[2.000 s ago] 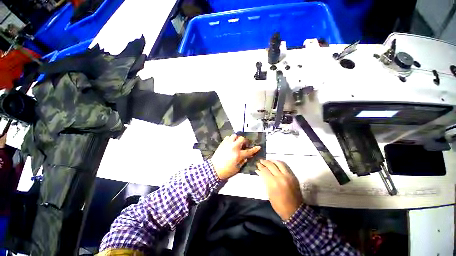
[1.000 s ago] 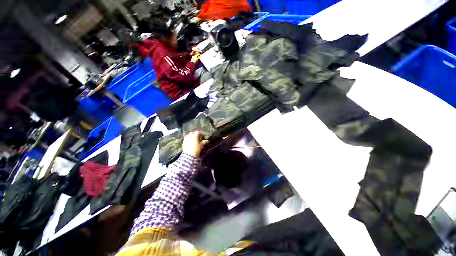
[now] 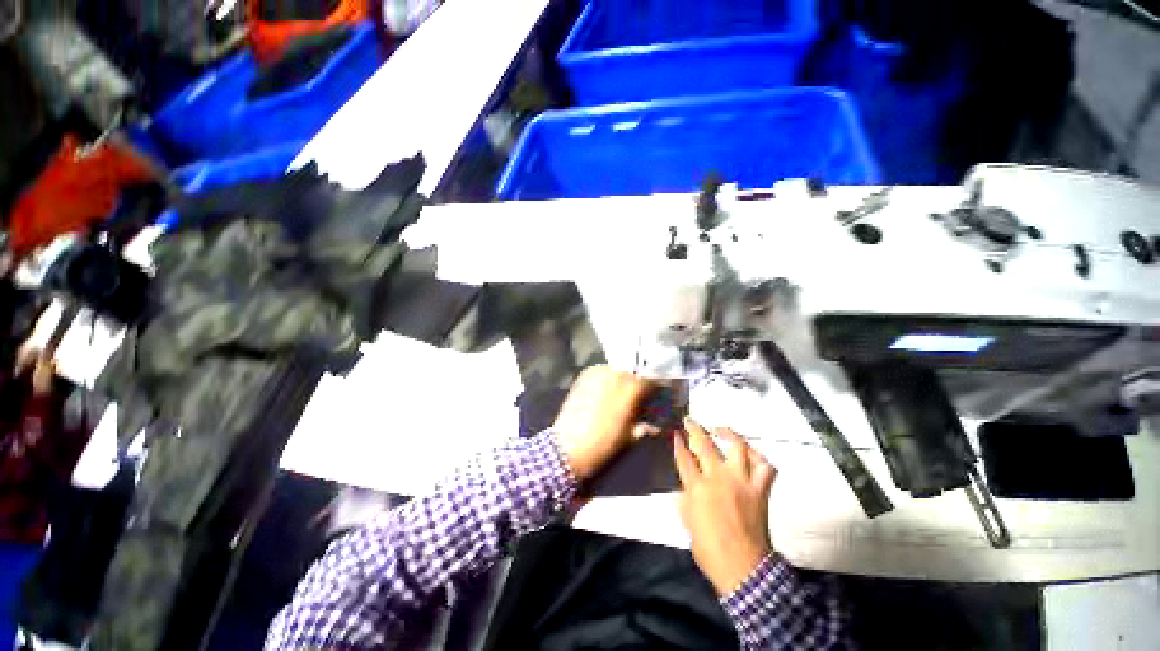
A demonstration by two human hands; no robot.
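A camouflage panel (image 3: 552, 333) runs from the large heap of cut pieces (image 3: 235, 312) at left towards the needle area (image 3: 720, 352). Its dark end section (image 3: 636, 468) lies under my hands, just in front of the needle. My left hand (image 3: 606, 415) is curled on the fabric with its fingertips gripping the edge. My right hand (image 3: 725, 499) is beside it, its fingertips at the right edge of the same piece; how firmly they hold it is hidden. The white sewing machine (image 3: 916, 274) stands at right. The picture is somewhat blurred.
A single narrow strip (image 3: 827, 430) lies right of the needle. A stack of strips (image 3: 911, 422) with metal prongs (image 3: 986, 509) sits beside it, then a flat black rectangle, maybe a phone (image 3: 1056, 460). Blue bins (image 3: 687, 143) stand behind the table. Another person's arm shows at far left.
One second ago the view pointed left, with my left hand at the heap's lower edge. Now the view is back on the machine, and both hands are at the dark panel end by the needle.
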